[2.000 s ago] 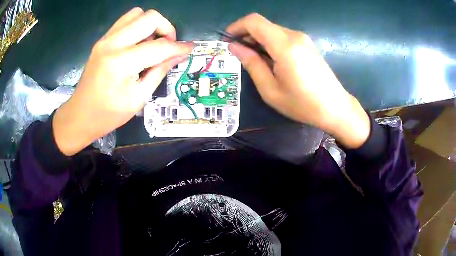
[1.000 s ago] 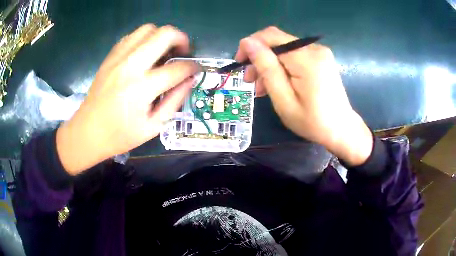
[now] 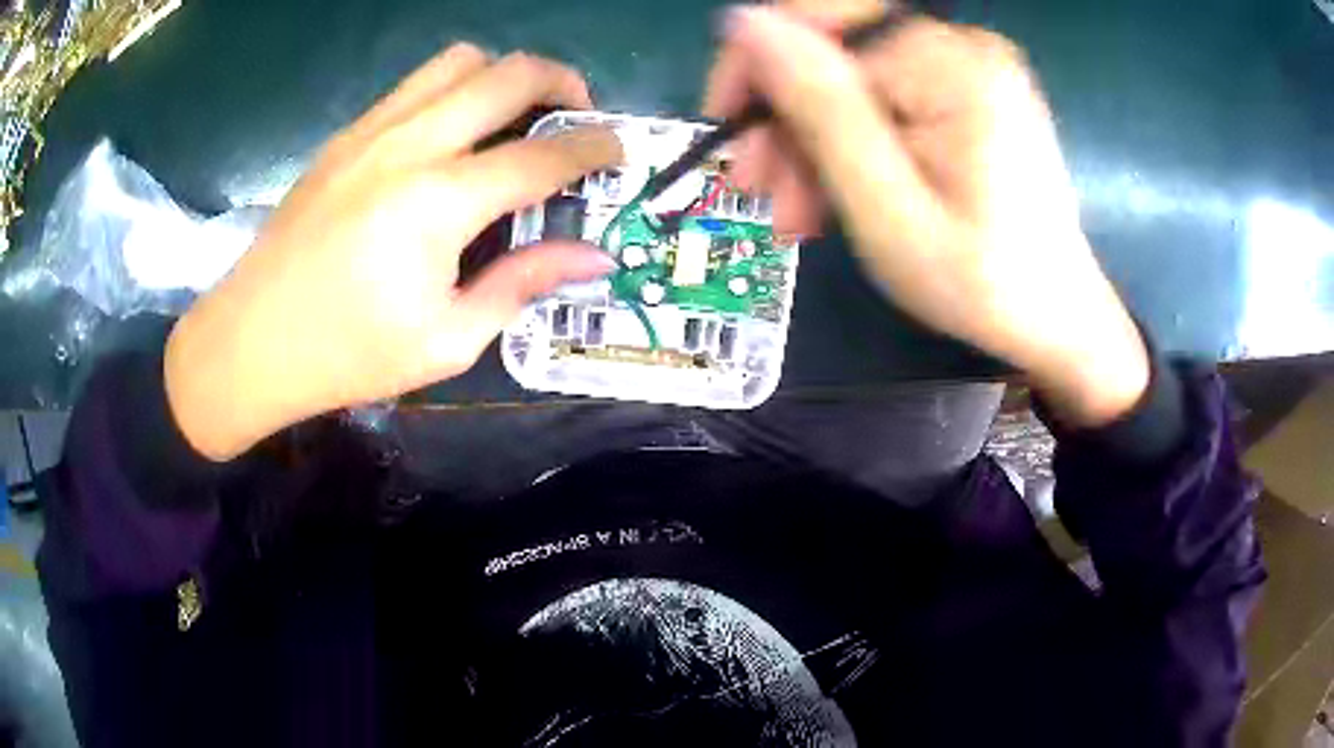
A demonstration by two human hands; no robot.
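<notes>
An open white socket housing [image 3: 644, 383] lies on the dark green bench, slightly tilted, with a green circuit board [image 3: 673, 271] inside. Green and red wires run from the board's upper side. A brass strip [image 3: 629, 354] lies along the near edge. My left hand [image 3: 366, 249] grips the housing's left side, fingers at the top left and thumb beside the board. My right hand [image 3: 936, 190], partly blurred, holds black tweezers [image 3: 695, 158] like a pencil; their tip is over the housing's upper part near the green wire. The fingers hide the housing's top right corner.
Crumpled clear plastic [image 3: 125, 241] lies left of my left hand. A pile of brass pieces with white wires [image 3: 51, 73] is at the far left corner. Brown cardboard [image 3: 1287, 497] stands at the right, beyond the bench's near edge.
The housing has moved right and a little away from me, and has tilted slightly. My left thumb now lies lower, beside the board. The tweezers' tip has moved down from the top strip toward the green wire.
</notes>
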